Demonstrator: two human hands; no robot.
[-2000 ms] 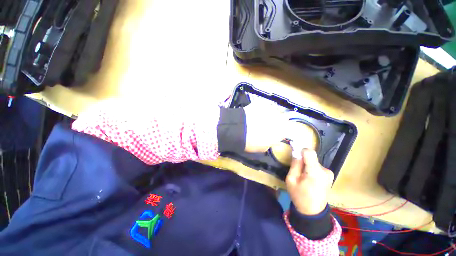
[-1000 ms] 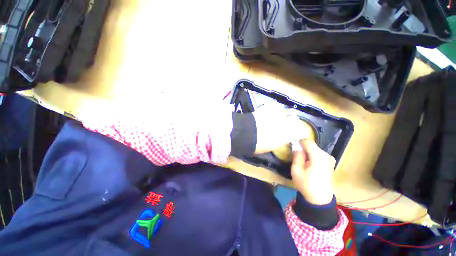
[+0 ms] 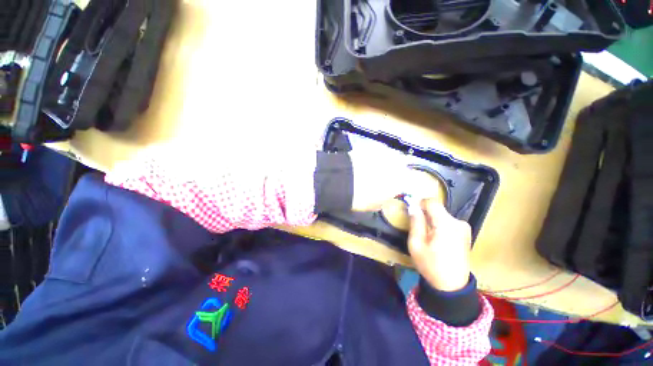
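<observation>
A black plastic housing [image 3: 481,187] with a large round hole lies on the tan bench in front of me. My left hand [image 3: 379,175] reaches across it, washed out by glare, with its fingers at the round hole. My right hand [image 3: 440,239] is at the housing's near right side, thumb and fingers pinched at the hole. A tiny pale piece with a dark spot [image 3: 408,200] shows between the fingertips of both hands. The fingers hide most of it, and glare hides which left fingers touch it.
Stacked black housings [image 3: 458,53] stand at the back right. More housings stand on edge at the left [image 3: 132,68] and right [image 3: 598,207]. Thin red wires [image 3: 544,286] hang over the bench's near right edge. A red object [image 3: 507,332] is below it.
The hands stay at the round hole; the fingertips have shifted slightly and the small dark-spotted piece shows more than one second ago. The whole view has shifted a little.
</observation>
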